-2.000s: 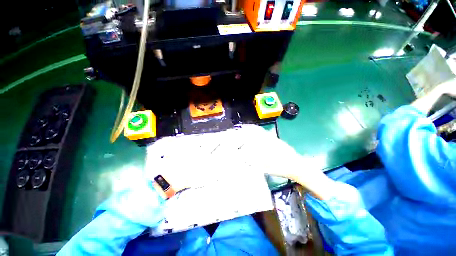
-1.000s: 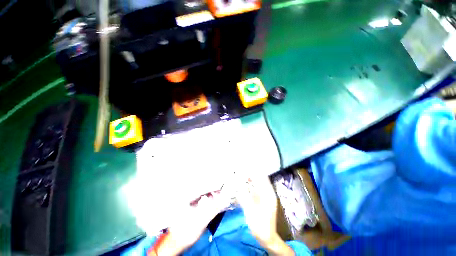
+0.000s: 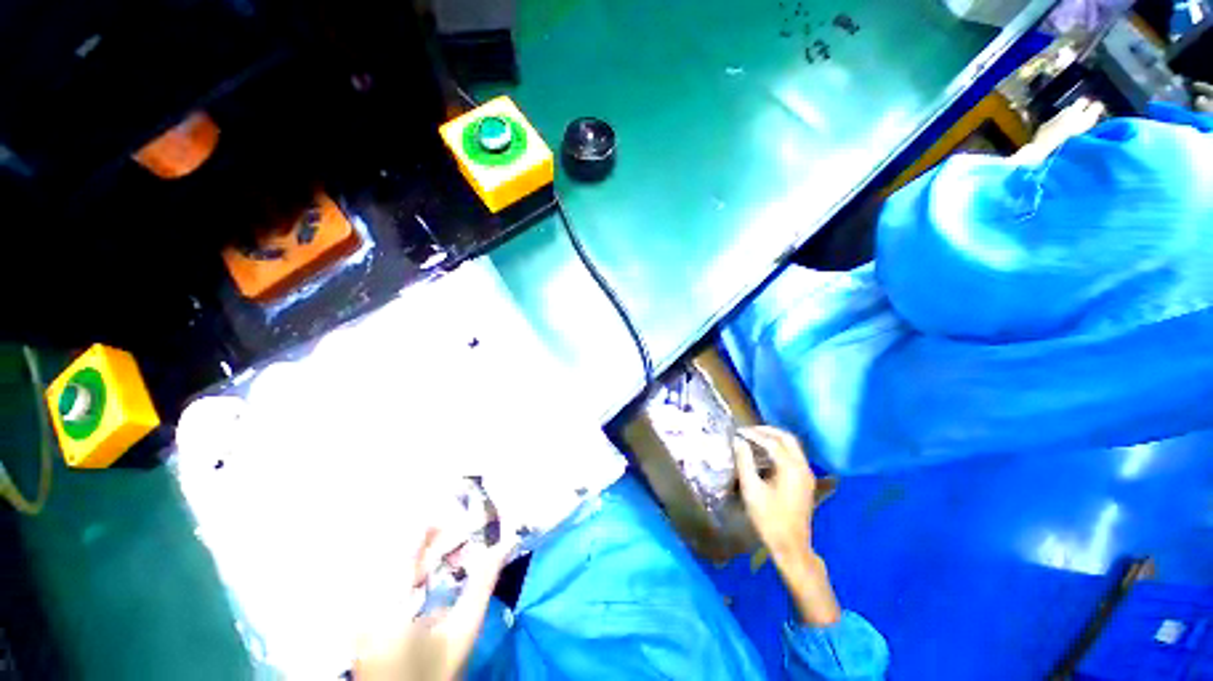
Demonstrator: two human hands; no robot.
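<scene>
My left hand [image 3: 446, 605] is at the lower edge of the overexposed white sheet [image 3: 386, 399], its fingers around a small pale and dark item that is too blurred to name. My right hand [image 3: 782, 499] is over the open carton [image 3: 665, 486] at the bench edge, thumb and fingertips close together at the silvery plastic bag [image 3: 694, 432]. Whether its fingertips hold anything cannot be told. The press fixture [image 3: 293, 250], orange-brown with dark curved marks, lies beyond the sheet under the orange press head [image 3: 177, 144].
Yellow boxes with green buttons stand right [image 3: 498, 153] and left [image 3: 100, 406] of the fixture. A round black component [image 3: 588, 148] sits beside the right one, with a black cable [image 3: 599, 279] below. Dark specks [image 3: 818, 29] lie farther back. Another person's blue sleeve [image 3: 1038, 279] is at right.
The view has turned right and down. My right hand has moved from the sheet to the carton. My left hand stays at the sheet's near edge. The left parts tray has left the view.
</scene>
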